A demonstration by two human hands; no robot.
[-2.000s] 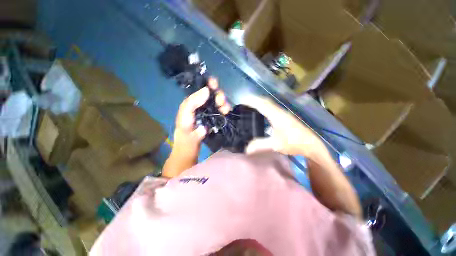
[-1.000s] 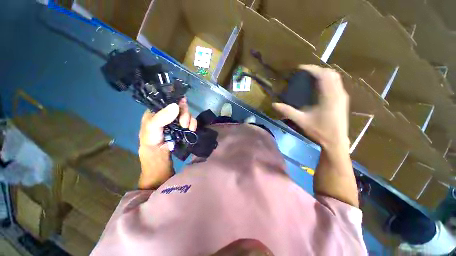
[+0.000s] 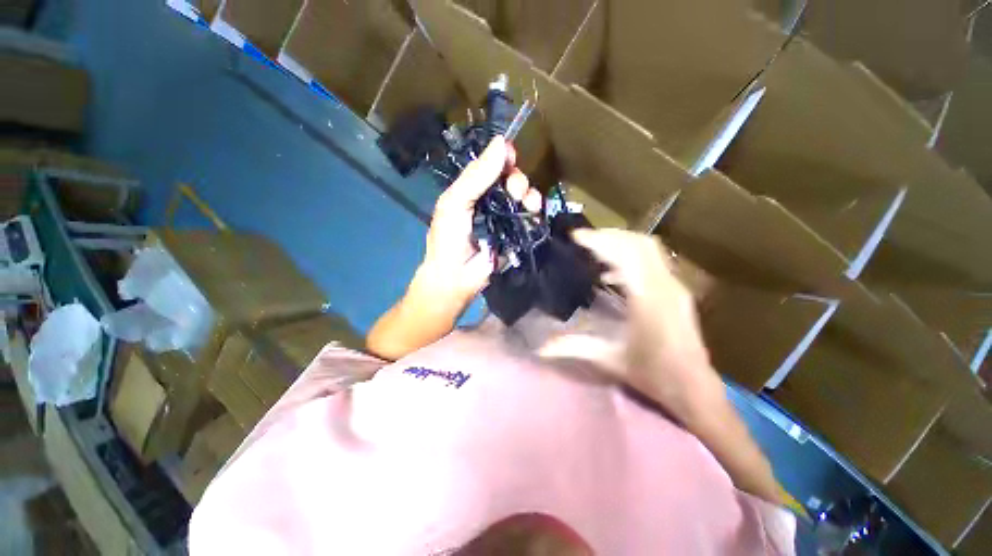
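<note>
My left hand (image 3: 462, 234) is closed around a cluster of black power adapters with bundled cords (image 3: 509, 223). Adapter blocks stick out above and below the fist. My right hand (image 3: 642, 304) is blurred beside the lower adapter blocks (image 3: 549, 277); its fingers are at their right side, and I cannot tell whether it grips one. Open brown product boxes (image 3: 751, 217) stand in tight rows from the top to the right. The cluster partly covers the nearest box, where a small white and green patch (image 3: 563, 204) shows.
Closed brown cartons (image 3: 256, 288) lie at the left on the blue floor (image 3: 261, 163). Clear plastic bags (image 3: 163, 299) lie near a green-edged bench (image 3: 65, 234) at the far left. Dark shiny items (image 3: 854, 521) show at the lower right.
My right hand has come back from over the boxes, where it held an adapter, to the cluster. My left hand with the cluster has moved right and up, nearer the boxes.
</note>
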